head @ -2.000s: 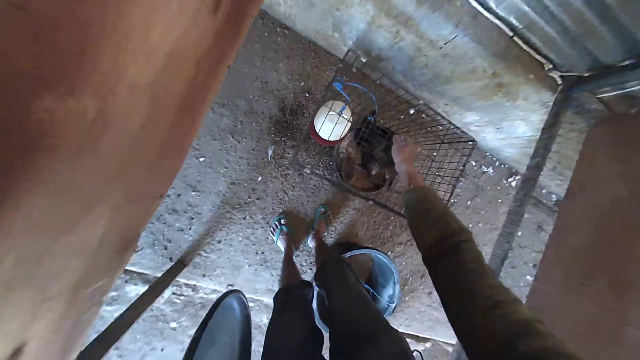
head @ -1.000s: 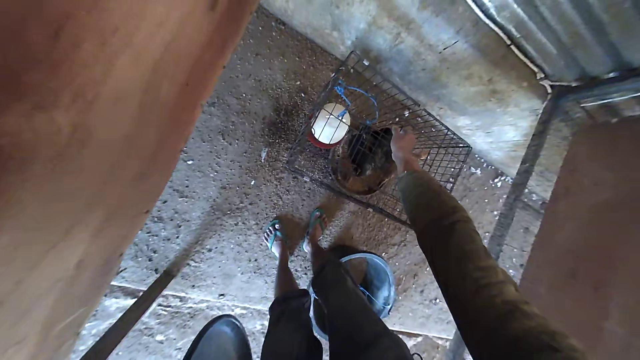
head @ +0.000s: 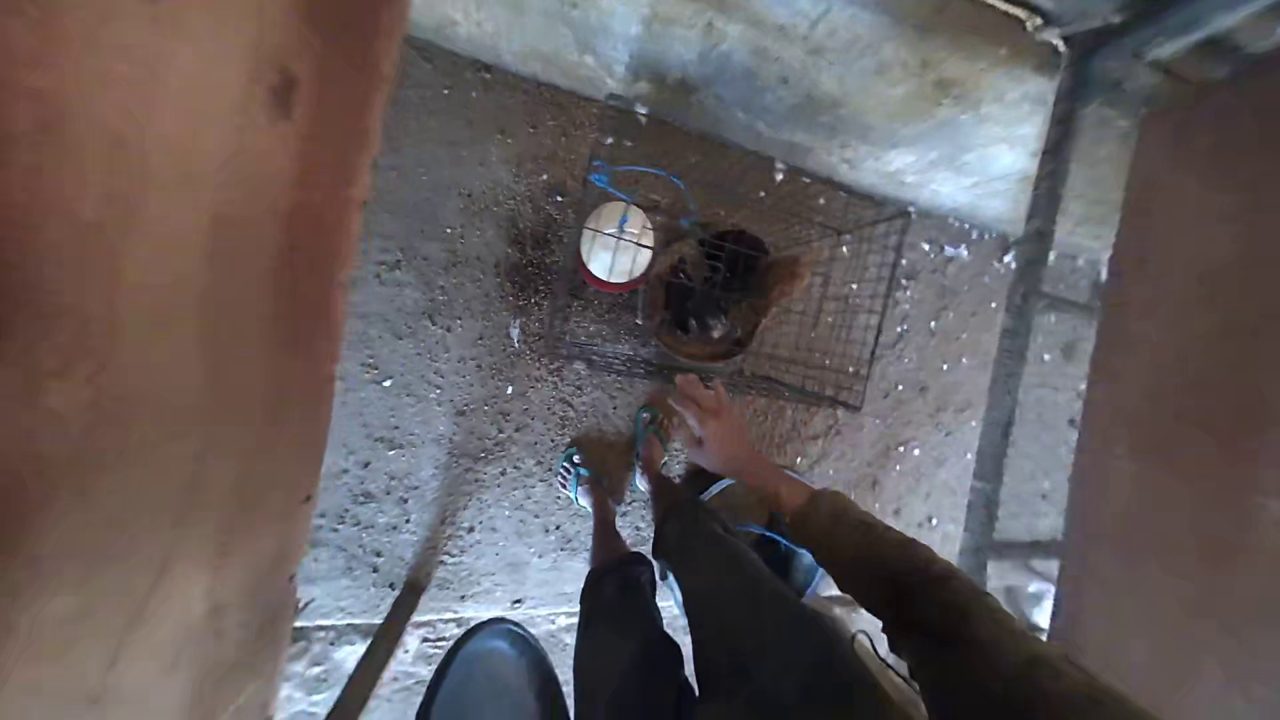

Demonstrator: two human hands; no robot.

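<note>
My right hand (head: 712,425), in a dark brown sleeve, is just below the near edge of a wire cage (head: 835,335), fingers apart and apparently empty. Under the cage mesh are a dark-feathered bird (head: 735,262), which looks like a chicken, and a round brown basin (head: 715,345) around or beneath it. A white feeder or drinker with a red base (head: 617,243) is at the cage's left side. Blue cord (head: 650,170) loops above it. My left hand is out of the frame.
Below my right arm is a bucket (head: 800,570), partly hidden by my leg. A dark rounded object (head: 495,675) and a wooden stick (head: 385,640) are at the lower left. A concrete wall (head: 800,90) runs behind the cage; a metal bar (head: 1020,310) stands at right.
My right hand has left the top of the cage and come back toward my body. The bird now shows under the mesh, away from the hand.
</note>
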